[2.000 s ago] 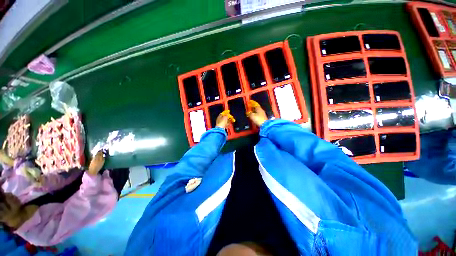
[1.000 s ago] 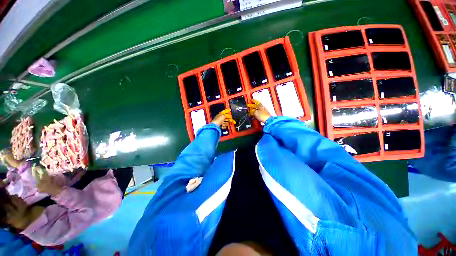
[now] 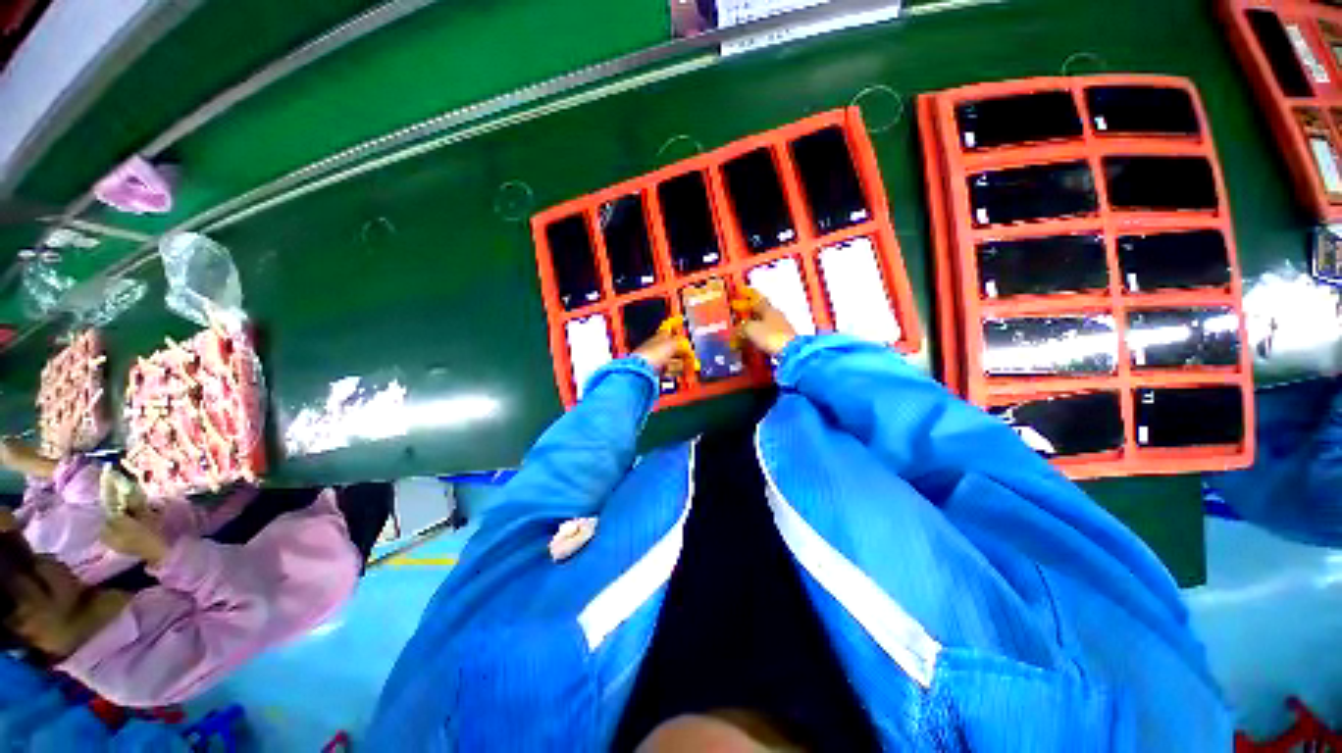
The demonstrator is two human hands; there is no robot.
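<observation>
An orange-red phone tray [image 3: 554, 341] lies in front of me with two rows of five slots. The far row holds black phones. In the near row, three phones glow white, one is dark, and the middle lit phone [image 3: 712, 327] shows a coloured picture. My left hand [image 3: 667, 349] is at that phone's left edge and partly covers the dark phone. My right hand [image 3: 760, 322] is at its right edge. Both hands wear yellow-orange finger cots. The phone lies between my fingertips, in or just over its slot; which one I cannot tell.
A second phone tray [image 3: 949, 236] with black phones lies to the right, its lower edge doubled as if stacked. Another tray [image 3: 1283, 106] is cut off at the far right. At left are pinkish-white bundles [image 3: 192, 412], a clear plastic bag [image 3: 203, 277] and a person in pink sleeves [image 3: 243, 589].
The middle near-row phone has gone from black to a coloured picture. The near-row phone right of it went from dark to white earlier. My hands have stayed around the middle phone.
</observation>
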